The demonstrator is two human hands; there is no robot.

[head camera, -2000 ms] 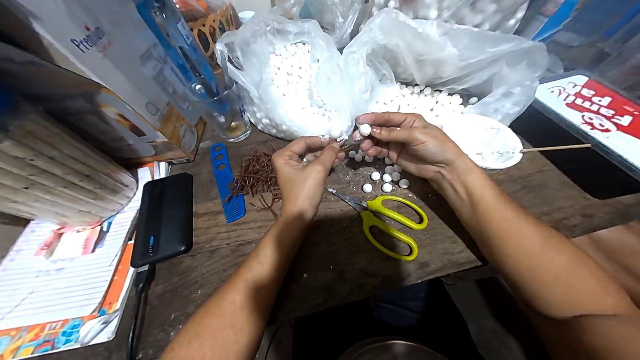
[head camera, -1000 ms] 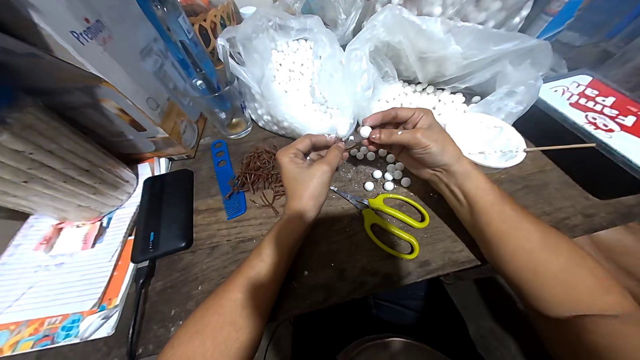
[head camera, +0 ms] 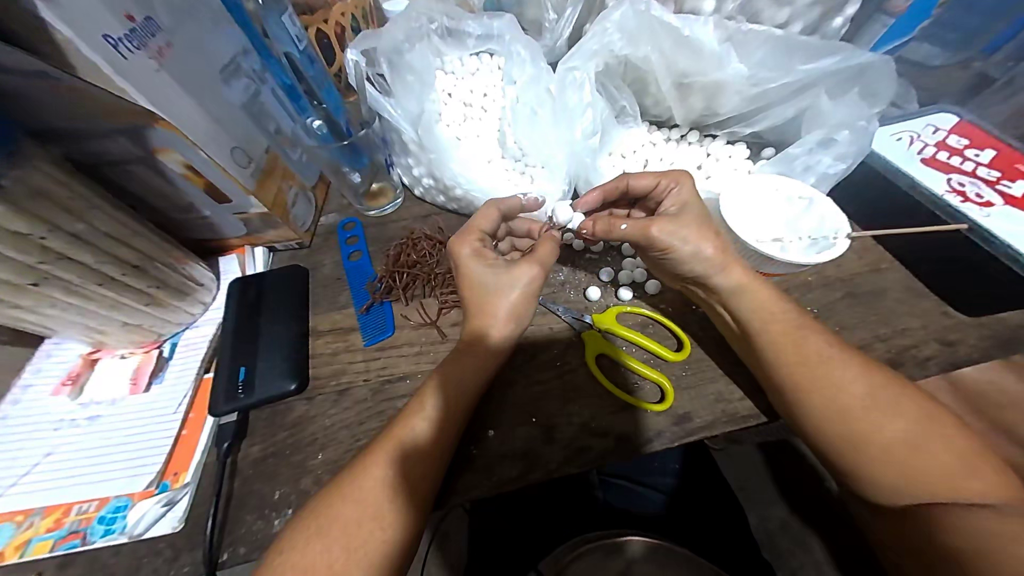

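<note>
My left hand [head camera: 508, 260] pinches a thin brown piece that carries a white ball [head camera: 562, 213]. With thumb and forefinger, my right hand [head camera: 652, 224] holds another small white ball [head camera: 577, 221] right beside the first one. Below the hands, several loose white balls [head camera: 624, 293] lie on the wooden table. Scissors with yellow handles [head camera: 632, 352] rest there, blades toward my left hand. A pile of short brown stems [head camera: 412, 268] lies left of my left hand, by a blue comb [head camera: 366, 284]. A white tub [head camera: 784, 220] with a thin wooden stick [head camera: 908, 230] is right of my right hand.
Two plastic bags of white balls [head camera: 472, 104] [head camera: 688, 152] stand behind my hands. A drinking glass [head camera: 372, 180] is at the back left. A black power bank [head camera: 264, 336] with a cable, lined paper [head camera: 80, 432] and a carton [head camera: 192, 104] are at the left; a black tray-like object [head camera: 920, 240] is at the right.
My fingers have shifted slightly around the work; two white balls now show side by side between my hands, where one showed before.
</note>
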